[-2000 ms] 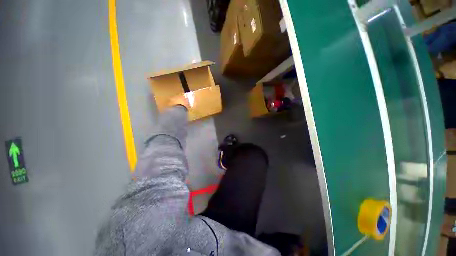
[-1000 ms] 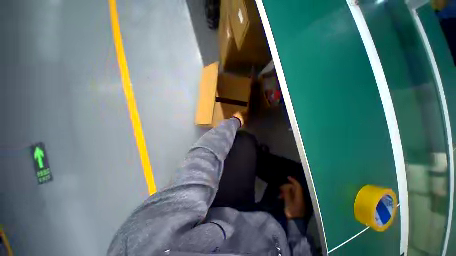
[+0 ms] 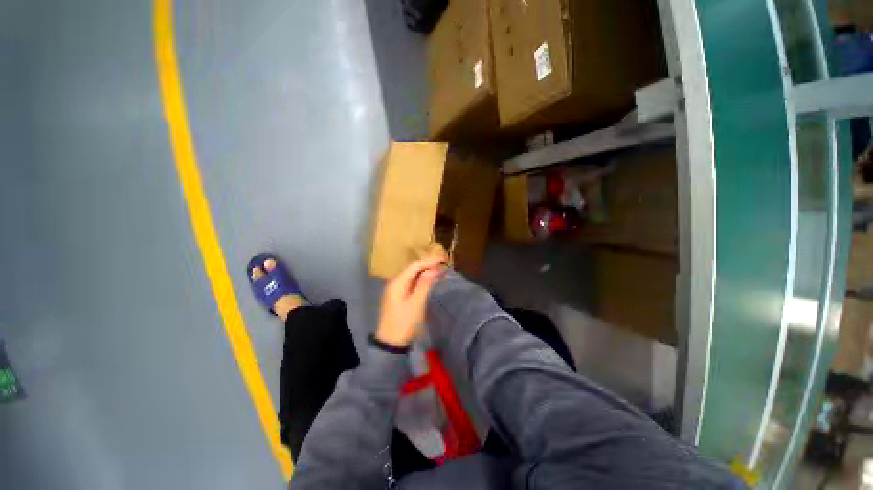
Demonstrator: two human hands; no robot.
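Note:
An open cardboard carton stands on the floor beside the bench, a pale flap up on its left and a dark inside on its right. My left hand, with a dark band at the wrist, is at the carton's near edge, fingers bent and blurred. My right hand meets it at that edge and is mostly hidden by the left hand and its own sleeve. Whether either hand grips the carton cannot be told.
Large closed cartons stand beyond. A carton with red items is under the green bench, behind its metal frame. A red object is below my arms. My foot in a blue slipper is near the yellow floor line.
My right hand has come from beside my leg to the carton's near edge, next to my left. The view has shifted; a slippered foot now shows at left and the tape roll is out of view.

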